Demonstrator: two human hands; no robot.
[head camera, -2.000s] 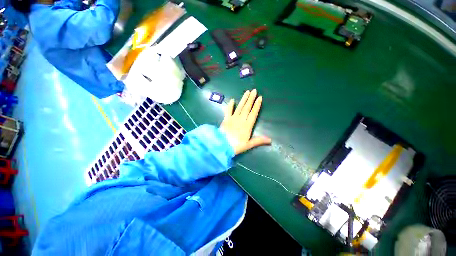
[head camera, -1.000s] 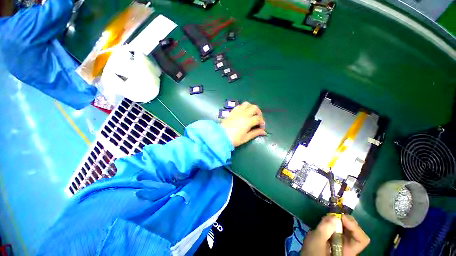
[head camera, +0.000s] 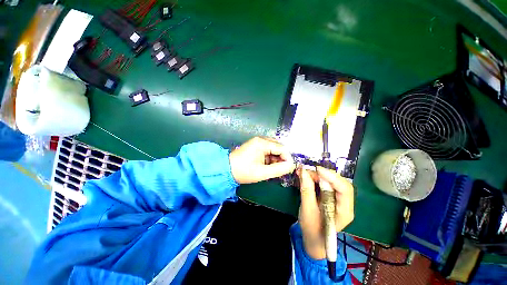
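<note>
My left hand (head camera: 261, 160) holds a small dark part, likely a speaker with thin wires, between thumb and fingers over the tablet's near end. My right hand (head camera: 328, 203) holds the soldering iron (head camera: 329, 214) like a pen, its dark tip pointing away over the tablet. The right fingertips also touch the small part. The opened tablet assembly (head camera: 321, 117) lies on the green bench, with a silver area and an orange-yellow strip. My hands hide most of its near end. Speaker-like black blocks (head camera: 192, 107) with thin wires lie to the left.
A white roll (head camera: 53, 103) stands at left, beside a slotted white tray (head camera: 66, 206). A black fan with a wire guard (head camera: 423, 125), a cup of silvery shreds (head camera: 425, 175) and a blue ribbed box (head camera: 436, 214) are at right. Another tablet (head camera: 486, 64) lies at the right edge.
The view has shifted right. My left hand has come from the loose blocks to the tablet with a small part. My right hand came into view with the iron and now meets my left.
</note>
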